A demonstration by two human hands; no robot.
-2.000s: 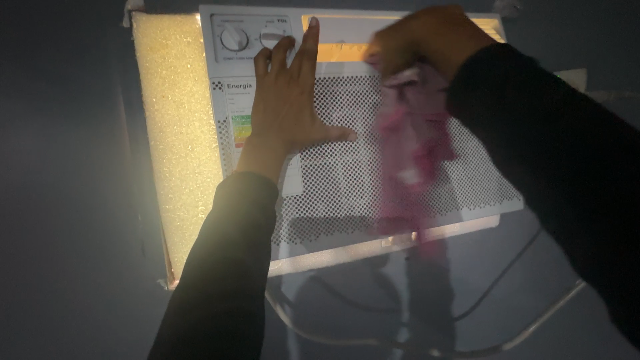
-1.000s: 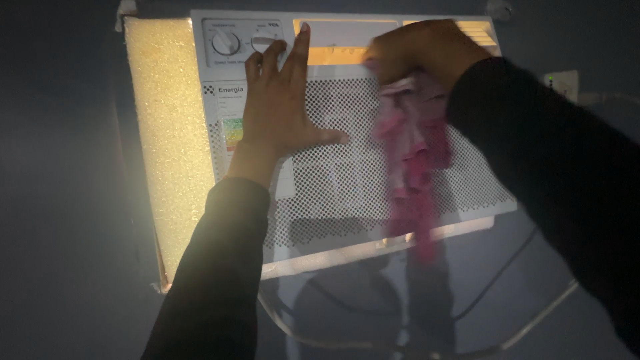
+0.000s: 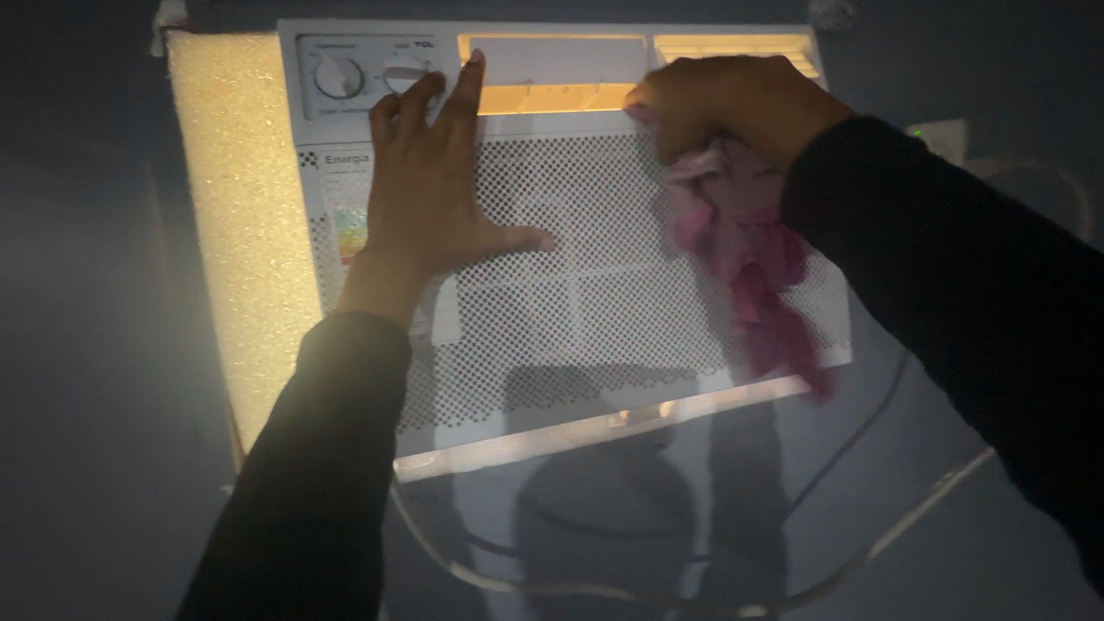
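A white TCL window air conditioner with a perforated front grille sits in the wall. My left hand lies spread on its front, over the upper left of the grille and beside the control knobs, with fingertips near the left air outlet. My right hand is closed on a pink and white cloth, at the top edge of the grille below the right louvred outlet. The cloth hangs down over the right part of the grille and is blurred. One knob shows fully; the other is near my left fingers.
Yellowish foam fills the gap left of the unit. A pale cord loops below it along the grey wall. A wall outlet with a small green light is at the right. Shadows fall on the wall beneath.
My left hand stays spread in the same place on the unit. The cloth in my right hand hangs in a different shape, its lower end farther right.
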